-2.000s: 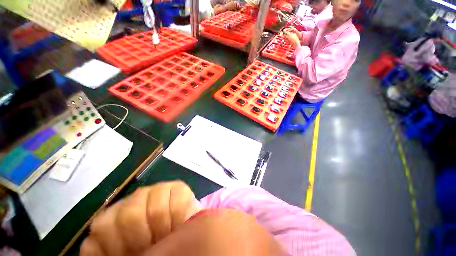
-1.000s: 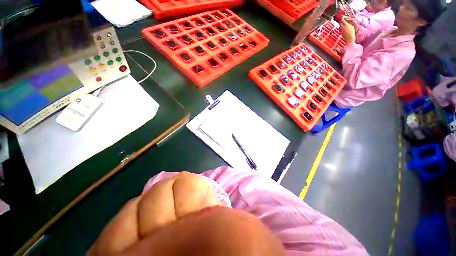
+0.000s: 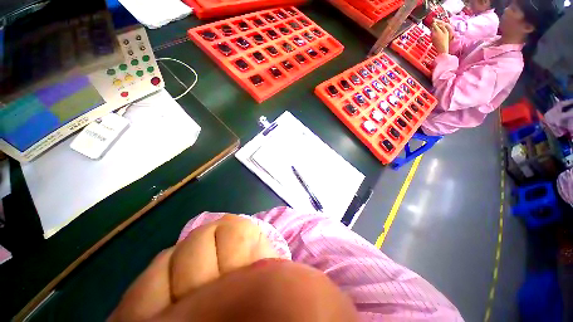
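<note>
Curled fingers of a bare hand are close to the camera at the bottom, by a pink striped sleeve. A nearer, blurred patch of skin overlaps them; I cannot tell which hand each part belongs to. No held object shows, and the palm side is hidden. Beyond lies a clipboard with white sheets and a dark pen on them. A thicker black item lies at its near right edge. No hand touches the clipboard.
Red trays of small dark devices stand behind the clipboard. At left are a tester, white box, cable and large paper. A wood-edged board crosses the bench. A person in pink sits at right.
Since two seconds ago the view has shifted, so the tester and clipboard appear closer and the trays higher right. The hands remain curled at the bottom. The last second shows almost no change.
</note>
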